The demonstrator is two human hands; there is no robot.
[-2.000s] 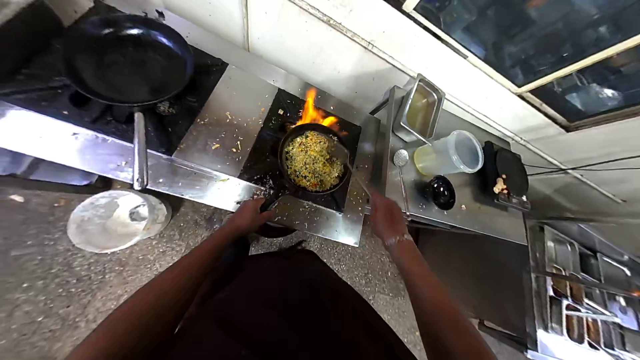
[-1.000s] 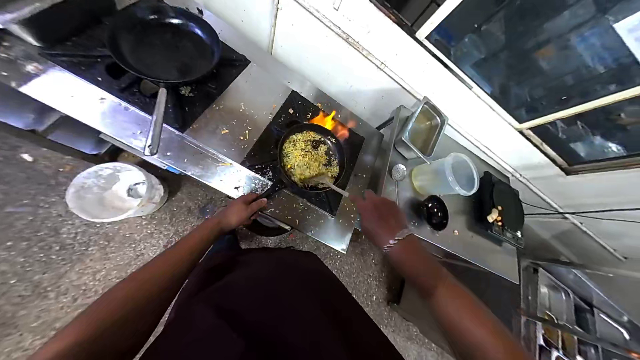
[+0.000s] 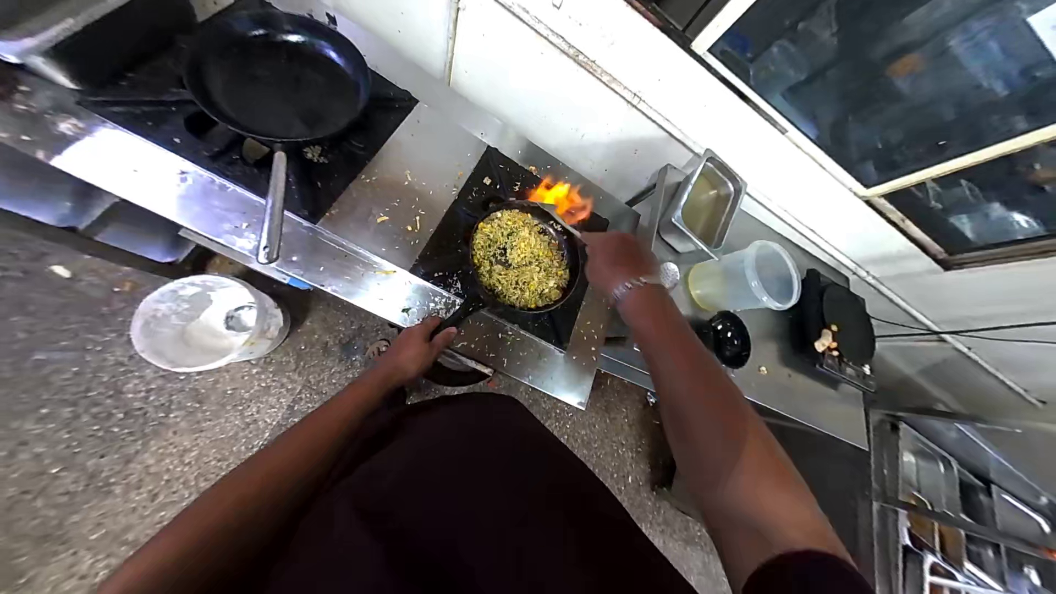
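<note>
A dark frying pan [image 3: 569, 290] of fried rice [image 3: 520, 257] with green and yellow bits sits on a gas burner [image 3: 450, 252]. Flames [image 3: 561, 200] rise at its far edge. My left hand [image 3: 418, 348] grips the pan's black handle [image 3: 459, 317] at the near left. Over the pan's upper right edge, my right hand [image 3: 615, 262] is closed around the handle of a metal spatula [image 3: 563, 221]; its blade lies by the far rim, partly hidden. A bracelet is on that wrist.
A larger black pan [image 3: 280, 78] stands on the left burner, its handle [image 3: 274, 206] jutting over the counter edge. A white bucket [image 3: 206, 322] is on the floor. At right are a steel container [image 3: 705, 206], a plastic tub [image 3: 742, 279], a black bowl [image 3: 728, 338] and a black scale-like device [image 3: 837, 326].
My right hand has moved up beside the pan's far right edge, and the spatula has shifted from the near right of the rice to the far rim. My left hand remains on the pan handle.
</note>
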